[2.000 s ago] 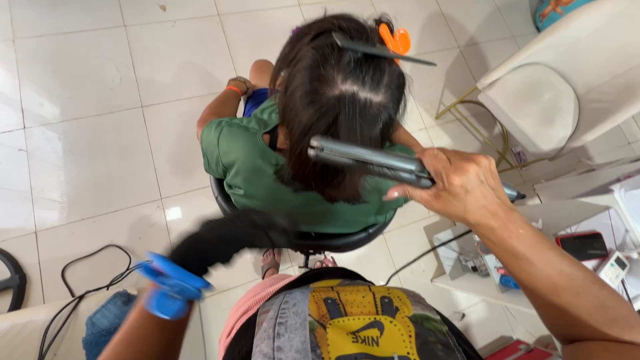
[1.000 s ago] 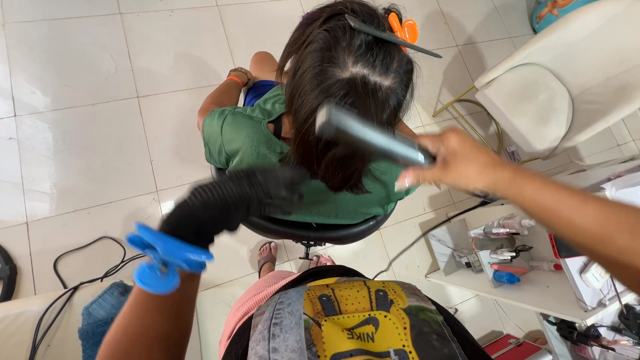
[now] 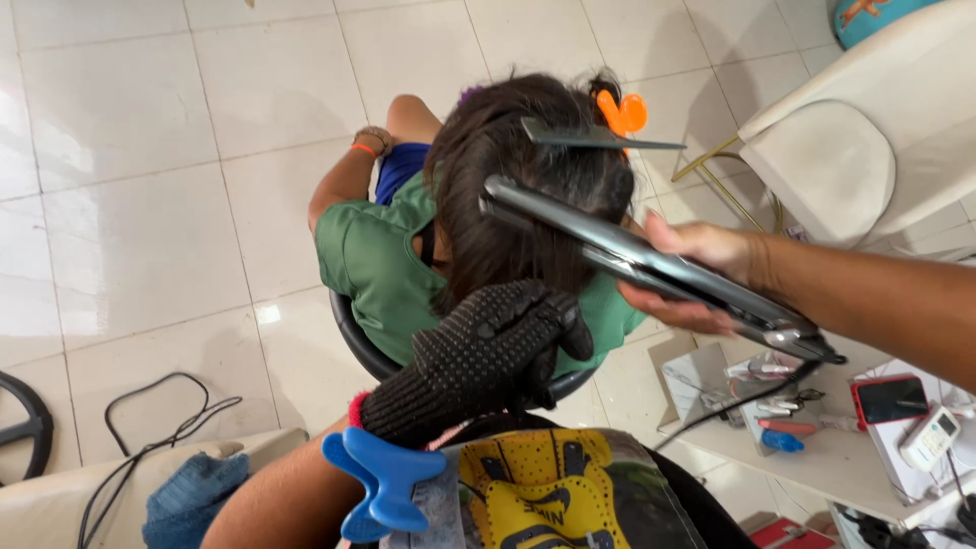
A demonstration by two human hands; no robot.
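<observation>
My right hand [image 3: 694, 267] is closed around a grey hair straightener [image 3: 610, 236], whose plates lie at the back of a seated person's dark hair [image 3: 488, 175]. My left hand [image 3: 496, 351], in a black dotted glove, is at the lower ends of the hair, fingers bent; whether strands are between them cannot be told. A blue hair clip [image 3: 385, 480] sits at my left wrist. A dark tail comb [image 3: 595, 139] is stuck across the top of the hair, beside an orange hair clip [image 3: 621, 113].
The person in a green shirt [image 3: 366, 259] sits on a black chair [image 3: 354, 335]. At right are a cream chair [image 3: 823, 168] and a white shelf [image 3: 831, 465] with a red-cased phone [image 3: 890, 400]. Black cables [image 3: 164, 435] and a blue cloth [image 3: 191, 499] lie at lower left.
My gloved left hand has moved right, to the hair ends. The straightener, held farther right and lower one second ago relative to the head's crown, now lies along the hair with its tip pointing up-left.
</observation>
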